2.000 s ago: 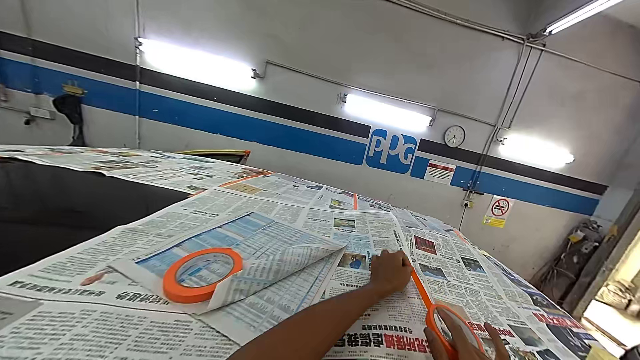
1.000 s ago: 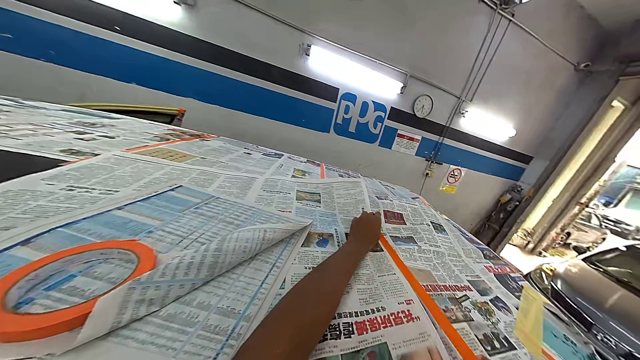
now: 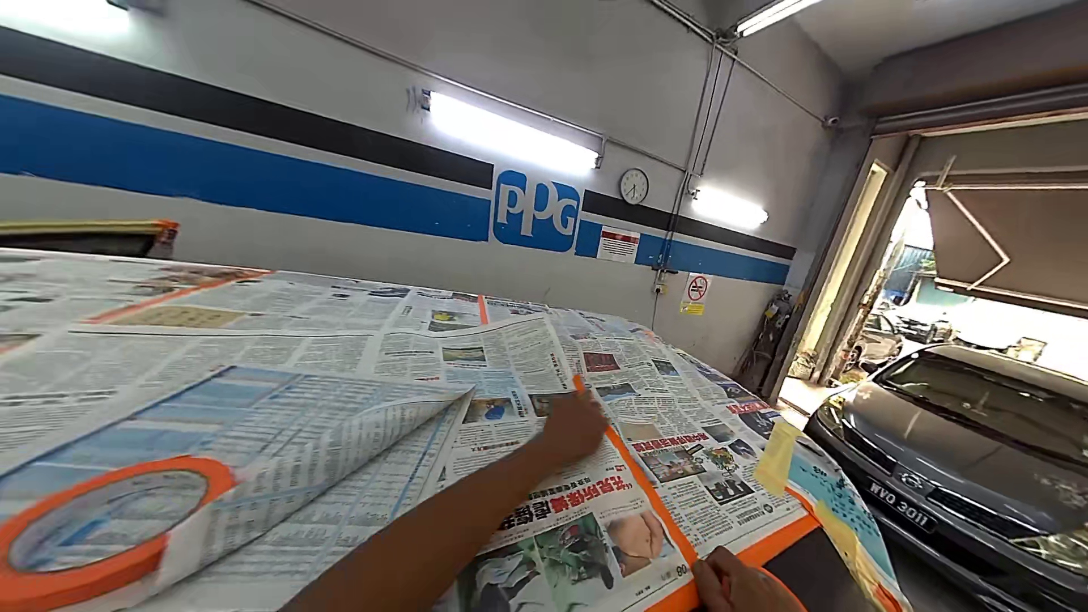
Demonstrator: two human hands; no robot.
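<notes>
Newspaper sheets (image 3: 340, 353) cover a broad surface in the head view. A strip of orange masking tape (image 3: 644, 486) runs along the sheets between my hands. My left hand (image 3: 575, 427) is closed and rests on the strip's upper part; a short tape end shows beyond it. My right hand (image 3: 738, 582) is at the bottom edge, its fingers closed at the strip's lower end, on an orange tape roll (image 3: 784, 588) that is mostly hidden. A larger orange tape roll (image 3: 197, 473) lies at the left on a curled printed sheet (image 3: 340, 442).
Yellow masking tape (image 3: 775, 457) and a dark uncovered panel (image 3: 807, 571) are at the right edge of the covered surface. A grey car (image 3: 977, 450) stands beyond it. A wall (image 3: 382, 246) with lights and a clock is behind.
My left hand has moved down along the orange strip from its upper end, which now shows. My right hand, out of view one second ago, is back at the bottom. The view has swung right.
</notes>
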